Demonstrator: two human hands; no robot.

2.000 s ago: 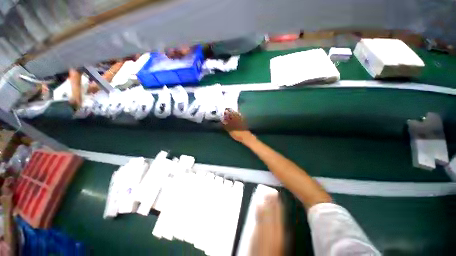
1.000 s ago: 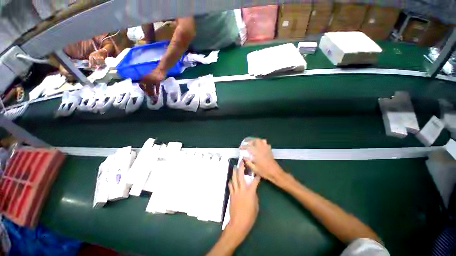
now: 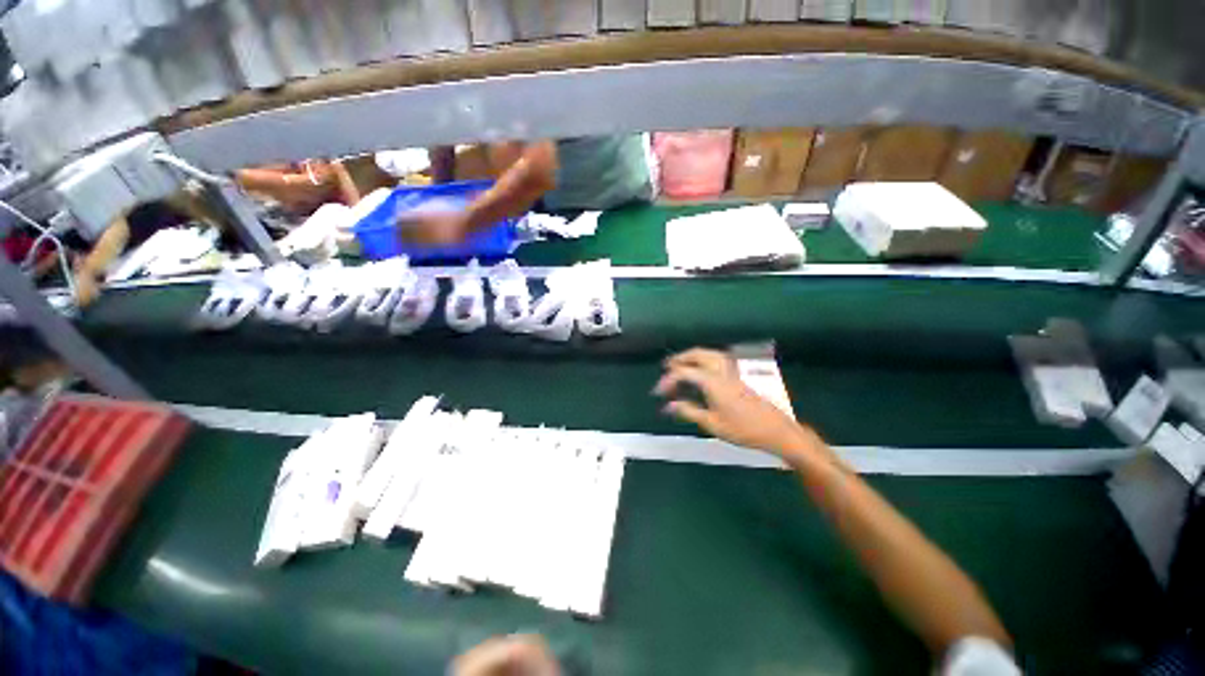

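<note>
My right hand (image 3: 720, 396) is over the near edge of the conveyor belt, fingers apart and slightly curled, with nothing seen in it. A slim white carton (image 3: 763, 378) lies on the belt just behind it, partly hidden by the hand. My left hand (image 3: 508, 656) is at the bottom edge, mostly cut off; its fingers cannot be made out. A fanned row of white cartons (image 3: 522, 515) lies on the green bench in front of me. Bagged products (image 3: 465, 301) in cloudy white pouches lie in a row along the far side of the belt.
A red divided tray (image 3: 86, 482) is at the left. A metal rail (image 3: 912, 461) separates bench and belt. More white cartons (image 3: 1068, 390) lie on the belt at right. Across it are another worker's arm (image 3: 509, 193), a blue bin (image 3: 383, 227), a white stack (image 3: 733, 239) and a white box (image 3: 909, 219).
My hands have parted from the carton they were both on at the rail. A carton now lies on the belt by my right hand; my left hand has dropped to the bottom edge.
</note>
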